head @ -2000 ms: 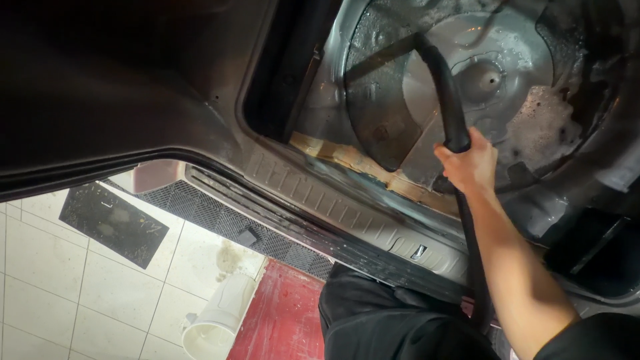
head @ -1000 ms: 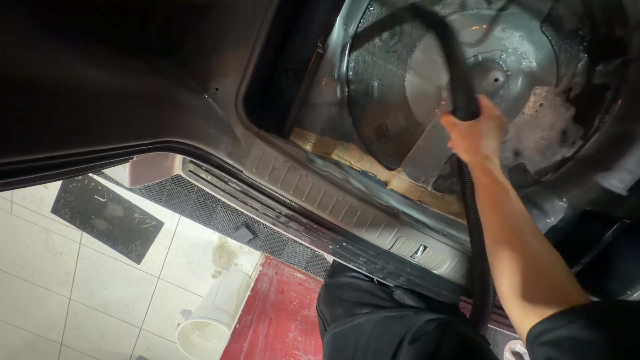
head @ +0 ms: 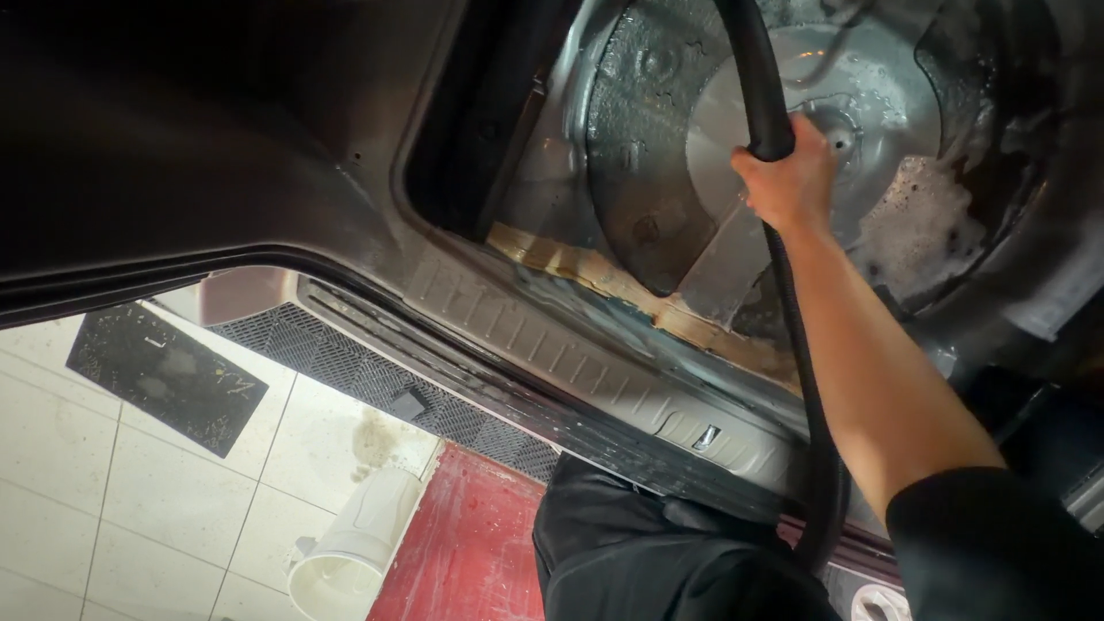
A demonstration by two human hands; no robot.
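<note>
My right hand (head: 793, 177) is closed around a black vacuum-like hose (head: 759, 82) over the round metal spare-wheel well (head: 716, 129) of a car's boot. From the hand the hose runs down beside my forearm and over the boot sill (head: 552, 345); its upper end lies beyond the top edge of the view. Wet film covers the well floor, and a patch of foamy water (head: 923, 224) lies right of my hand. A yellowish torn strip (head: 621, 285) runs along the well's near edge. My left hand is not in view.
The sill's metal latch (head: 707, 437) sits in the trim. Outside the car are a white plastic bucket (head: 354, 543) on its side, a dark mat (head: 168, 379) on white tiles, and a red floor area (head: 466, 543). Dark interior trim (head: 216, 155) fills the upper left.
My right hand has moved with the hose up and away from the sill, over the well's middle. The hose's far part, seen at the well's left side earlier, has moved out of view.
</note>
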